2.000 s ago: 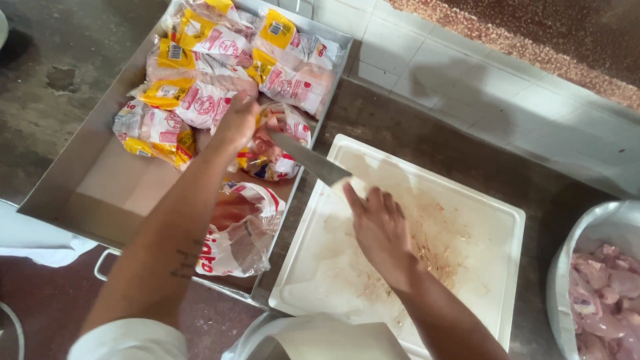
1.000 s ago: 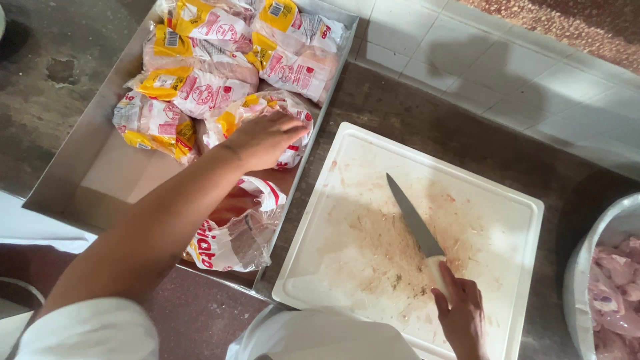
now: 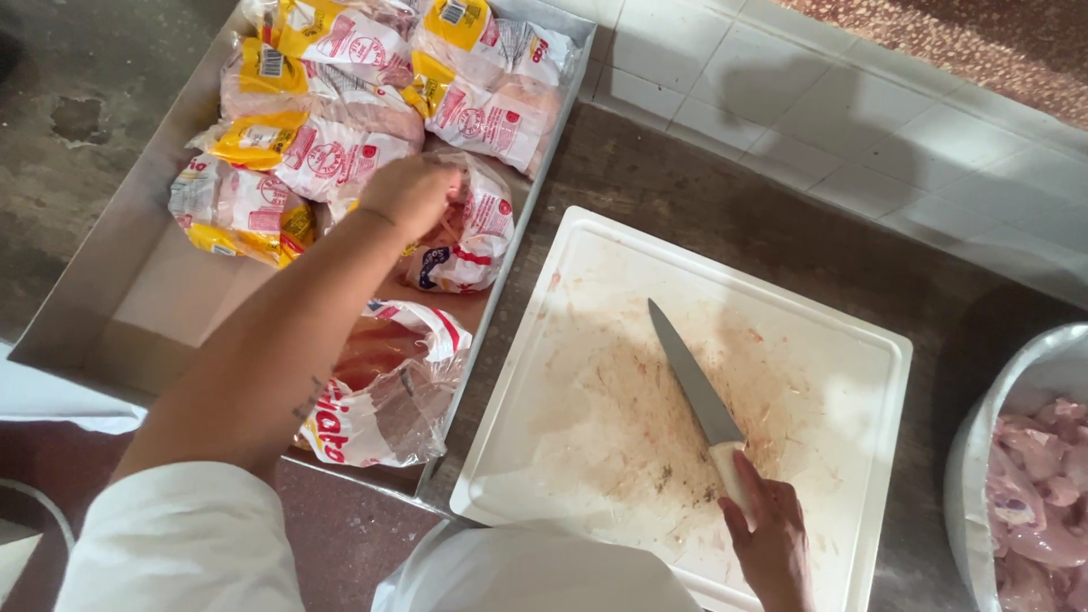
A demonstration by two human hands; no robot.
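Note:
A kitchen knife with a pale handle lies over a stained white cutting board; my right hand has its fingers on the handle. My left hand reaches into a metal tray, at an opened plastic bag of chicken. Its fingertips are at the bag's opening, and whether they grip anything cannot be seen. Several plastic packages of chicken fill the tray's upper part. Below my left hand, a crumpled, opened plastic bag lies near the tray's lower corner, with reddish liquid around it.
At the right edge stands a large metal pot holding raw chicken pieces. A white tiled wall rises behind the dark countertop. The tray's raised metal side runs close along the board's left side.
My left hand has left the knife blade and moved to the opened bag in the tray. The knife has come down over the board, its handle by my right hand.

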